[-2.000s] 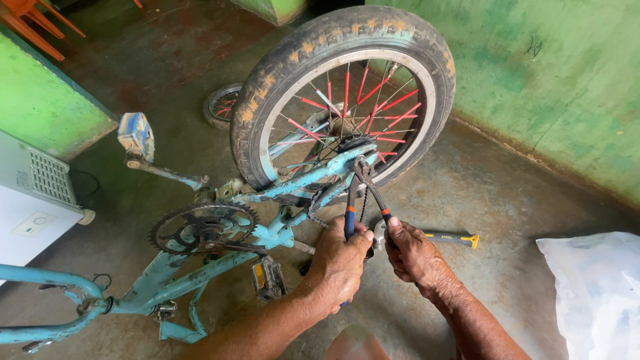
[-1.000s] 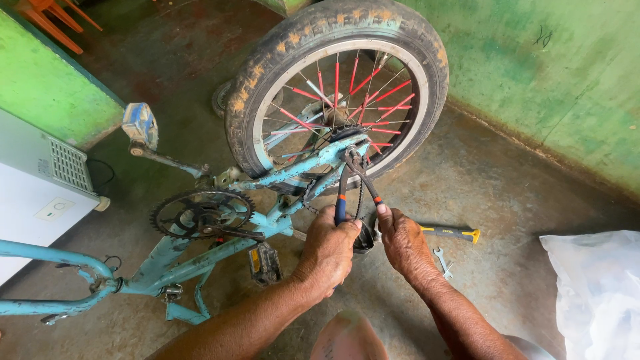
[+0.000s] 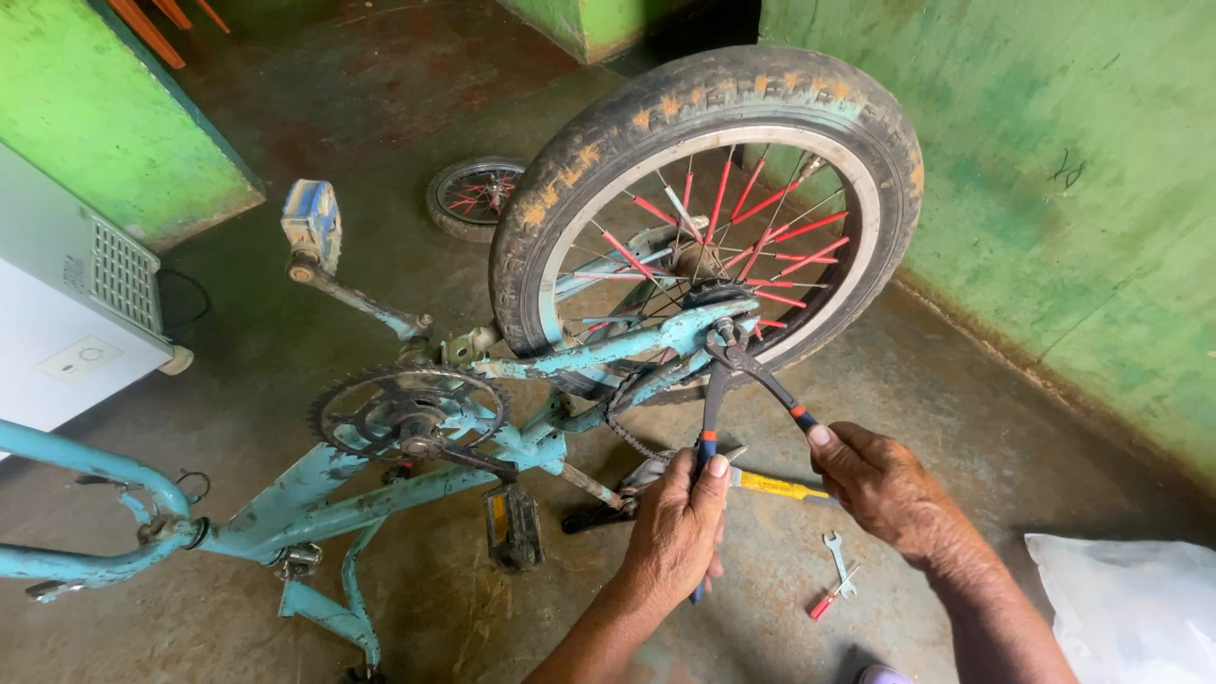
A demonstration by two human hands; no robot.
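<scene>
A light-blue bicycle frame lies upside down with its rear wheel raised, red sleeves on the spokes. My left hand grips one handle of a pair of pincers, and my right hand holds the end of the other handle. The handles are spread, and the pincer jaws are at the axle end beside the frame's dropout. A chain hangs slack below the frame. The chainring is left of my hands. Exactly what the jaws grip is too small to tell.
On the floor are a yellow-handled tool, an open-end wrench and a red-handled screwdriver. A small wheel lies behind the bicycle. A white appliance stands left, a green wall right, and a whitish plastic bag lies lower right.
The pincer handles have spread wider, my right hand having moved out to the right from my left. The jaws remain at the axle end.
</scene>
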